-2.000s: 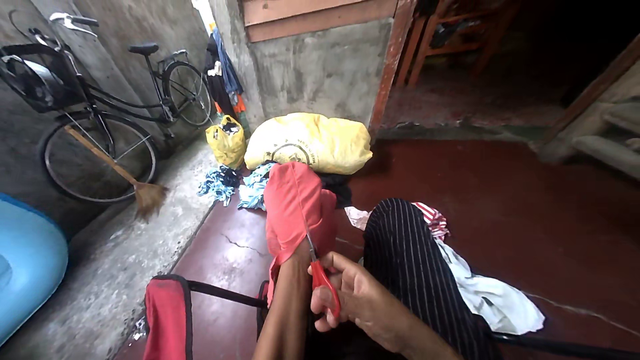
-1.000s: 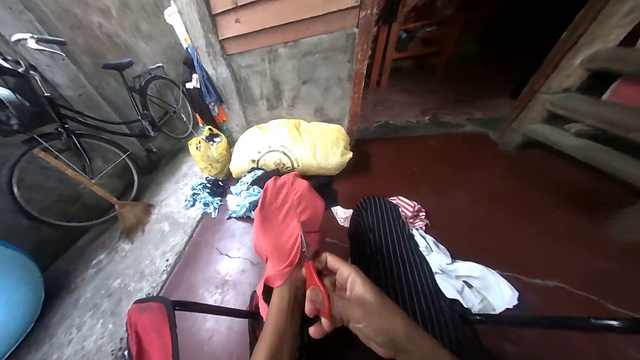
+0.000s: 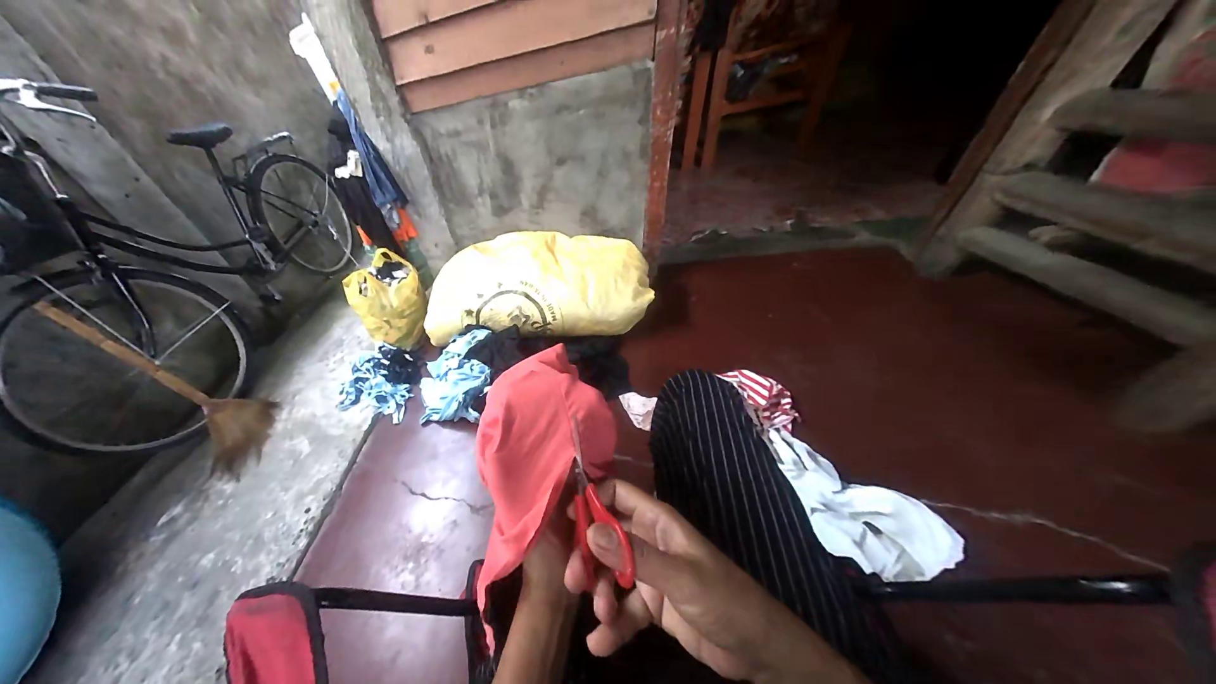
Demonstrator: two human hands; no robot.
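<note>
My right hand (image 3: 655, 570) holds a pair of red-handled scissors (image 3: 600, 537), thumb and fingers at the handle loops. The metal blades point up and lie against a coral-red piece of cloth (image 3: 532, 427). My left hand (image 3: 551, 560) is mostly under this cloth, which drapes over it; its fingers are hidden, so its grip does not show. The cloth is raised in front of me, left of my knee in black pinstriped fabric (image 3: 727, 456).
Beyond the cloth lie a full yellow sack (image 3: 541, 285), a yellow plastic bag (image 3: 385, 299) and blue patterned cloth scraps (image 3: 456, 375). White cloth (image 3: 869, 522) lies right of my knee. A bicycle (image 3: 123, 256) and a broom (image 3: 237, 427) stand left; wooden steps (image 3: 1092, 237) are at right.
The scissors' handles look wider apart than one second ago, with the blades at the red cloth. The cloth around my left hand has shifted its folds.
</note>
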